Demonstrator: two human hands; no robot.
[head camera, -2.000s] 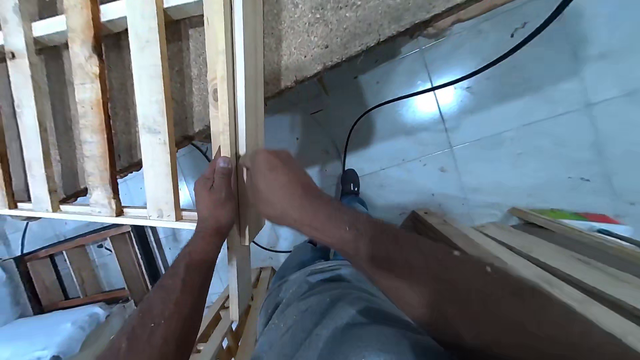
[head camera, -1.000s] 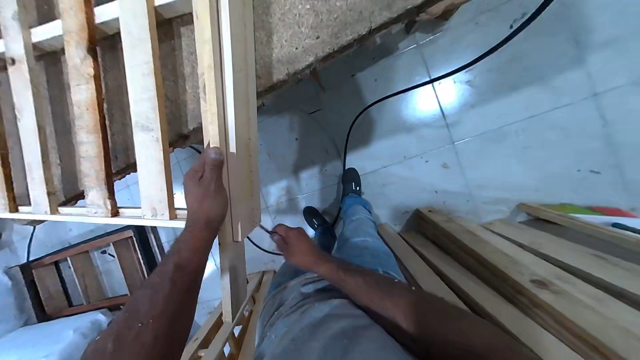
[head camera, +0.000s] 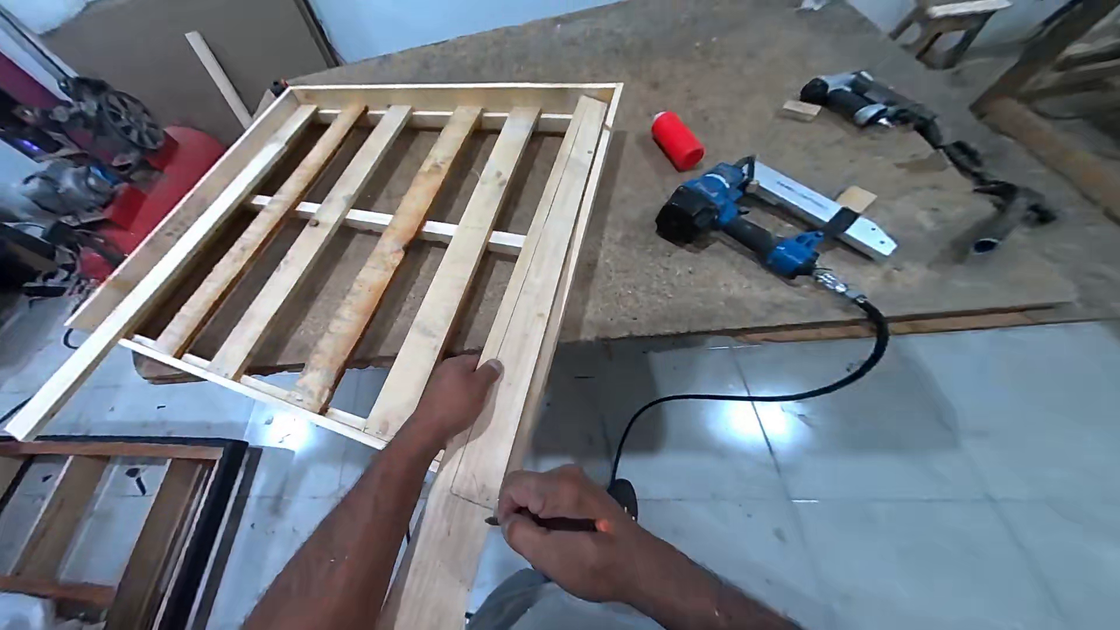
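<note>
A slatted wooden frame (head camera: 437, 229) lies on a worn workbench, its near side past the bench edge. Along its right side a pale board (head camera: 534, 324) rests on a longer board (head camera: 437, 556) that reaches toward me. My left hand (head camera: 457, 394) grips the left edge of these boards, thumb on top. My right hand (head camera: 569, 529) holds a thin dark marking tool (head camera: 560, 523), perhaps a pencil, its tip beside the end of the upper board. A dark line shows across the wood at that end.
On the workbench (head camera: 665, 289) lie a blue nail gun (head camera: 744, 214) with a black hose (head camera: 682, 398), a red cylinder (head camera: 676, 140) and another air tool (head camera: 857, 96). A red air compressor (head camera: 166, 188) stands left. A dark-edged wooden frame (head camera: 114, 525) is at lower left.
The view has swung up to the whole frame and bench. My right hand has moved from beside the boards to the end of the upper board. My left hand still holds the boards.
</note>
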